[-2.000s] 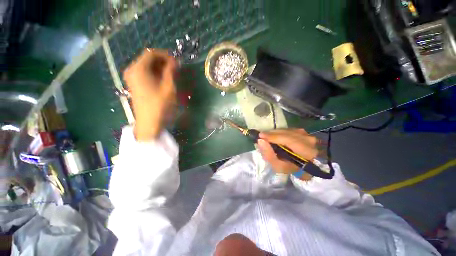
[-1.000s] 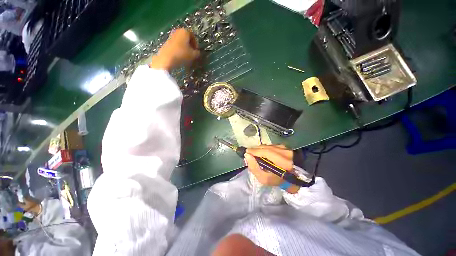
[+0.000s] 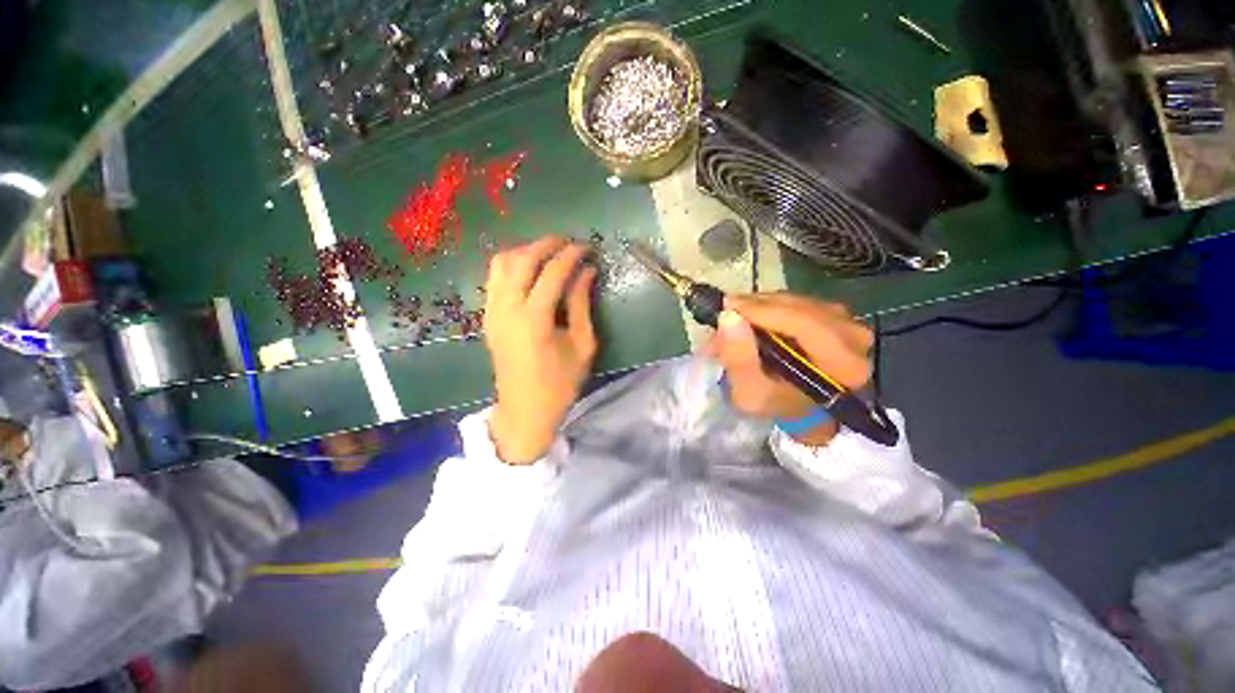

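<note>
My right hand [image 3: 796, 355] holds a black soldering iron [image 3: 779, 355] with a yellow stripe. Its metal tip points up and left, just above the green bench mat. My left hand [image 3: 539, 325] is low over the mat, left of the tip, with fingers bent and slightly spread. Whether its fingertips touch or hold something small cannot be told. A bright red pile of lead wires [image 3: 431, 210] lies beyond my left hand. Small dark components [image 3: 318, 287] are scattered to its left.
A round tin [image 3: 580, 102] with sparkling silvery contents stands beside a black fume fan [image 3: 847, 163]. A beige strip [image 3: 691, 224] lies near the fan. A yellow sponge [image 3: 970, 122] and a tip tray [image 3: 1203, 129] are right. Small assemblies [image 3: 434, 54] lie at the far side.
My left hand has come back from the far rows of parts to the near mat beside the iron tip. The right hand still holds the iron in about the same place. The view has shifted.
</note>
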